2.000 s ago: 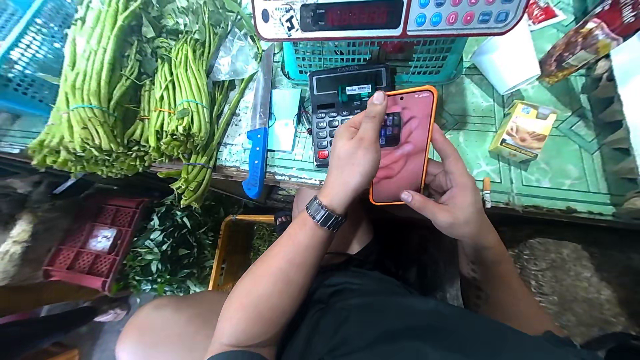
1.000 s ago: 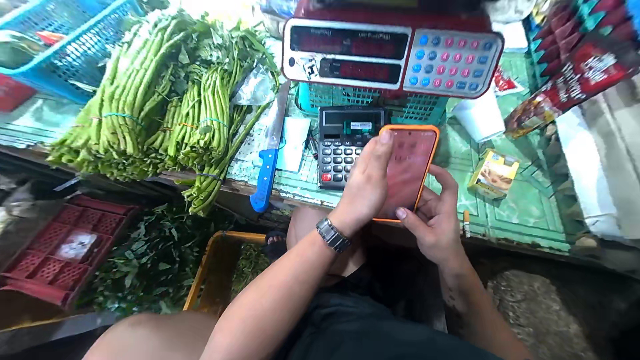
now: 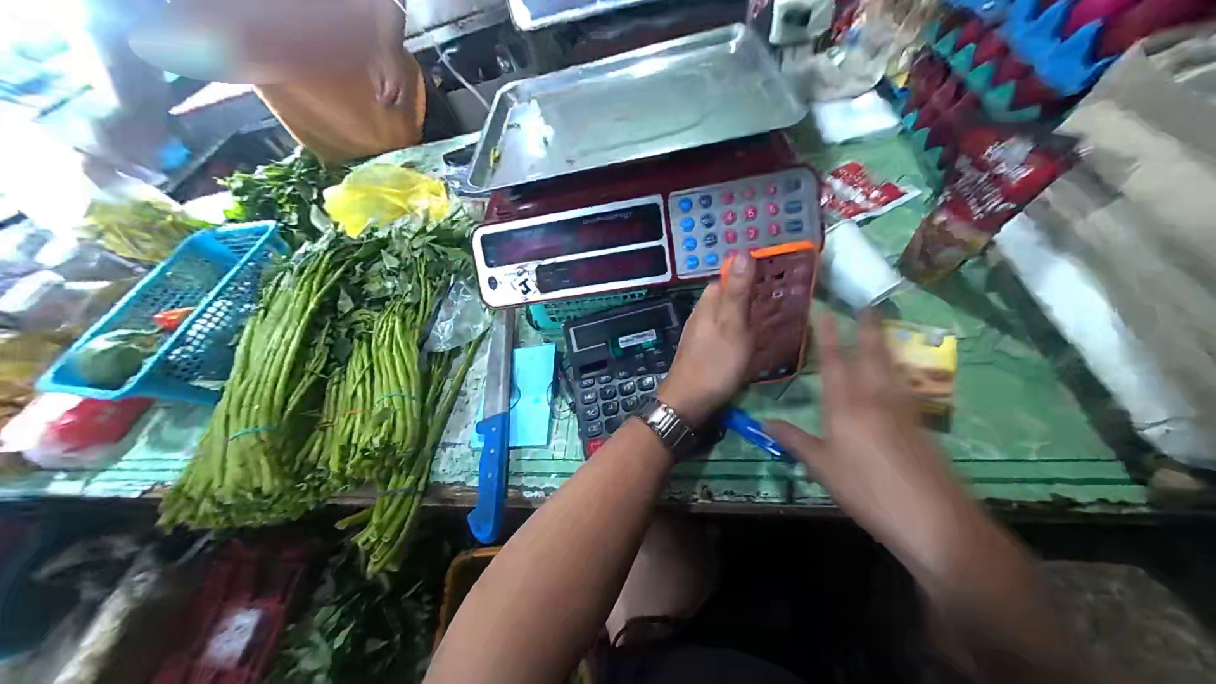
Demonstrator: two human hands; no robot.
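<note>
My left hand [image 3: 712, 347], a metal-band watch at its wrist, grips a smartphone in an orange case [image 3: 781, 309], thumb along its edge. My right hand [image 3: 864, 408] is blurred, off the phone, its fingers spread beside a white cup [image 3: 858, 266] and a small yellow box [image 3: 921, 366]. Between my hands a blue pen [image 3: 755, 434] lies near the right thumb; whether they touch is unclear. A black calculator [image 3: 622, 389] sits left of the left hand, partly covered by it. Beyond stands a price-computing scale [image 3: 579, 249] with a metal tray [image 3: 646, 104].
Left of the calculator lie a blue-handled knife [image 3: 492, 465], light blue paper [image 3: 532, 394] and bundled green stalks [image 3: 275, 380]. A blue plastic basket [image 3: 204, 332] stands farther left. A person in an orange garment [image 3: 347, 114] is across the table. A red packet [image 3: 997, 180] lies at right.
My right hand has let go of the phone and moved off to its right. The left hand still holds the phone. The view has tilted up, showing the scale tray and a person.
</note>
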